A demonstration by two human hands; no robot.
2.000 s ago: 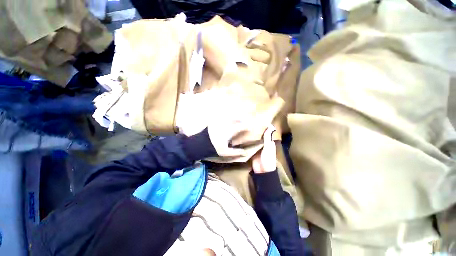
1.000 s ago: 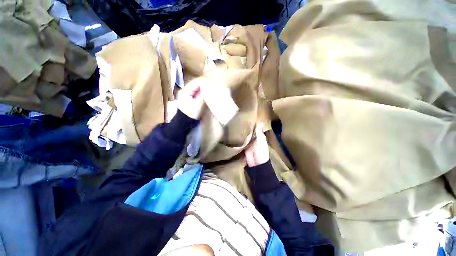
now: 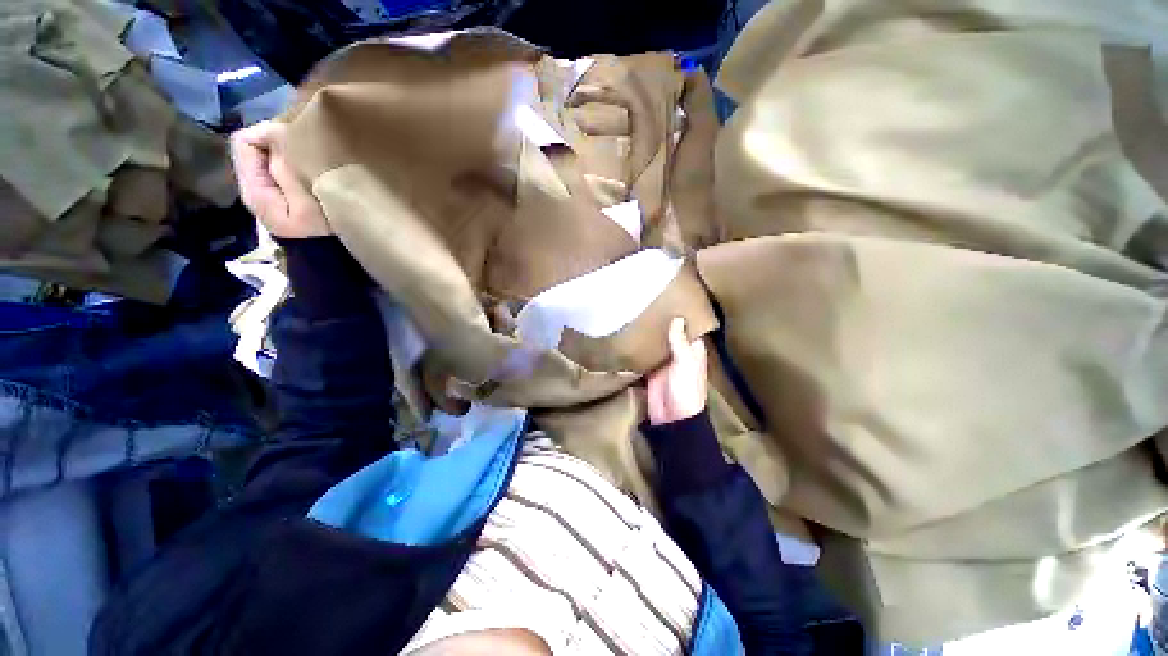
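Observation:
A rumpled tan garment panel (image 3: pixel 410 109) lies over a bundle of part-sewn tan pieces in front of me. My left hand (image 3: pixel 275 183) grips the panel's far left edge and holds it up and spread out. My right hand (image 3: pixel 679 374) holds the panel's near right edge, with the thumb on top and the other fingers partly hidden under the cloth. A white pointed piece (image 3: pixel 602 297) shows on the tan cloth between my hands. Smaller white bits (image 3: pixel 624 218) stick out above it.
Large tan panels (image 3: pixel 935 372) drape over the right side. A heap of tan pieces (image 3: pixel 83 141) lies at the upper left. Blue denim (image 3: pixel 96 365) is piled at the left. Black plastic (image 3: pixel 576 23) shows at the top. A white surface edge (image 3: pixel 1025 631) shows at the lower right.
My left hand has moved from the middle to the far left, pulling the tan panel's edge with it. The white pointed piece is now exposed. My right hand has stayed nearly in place.

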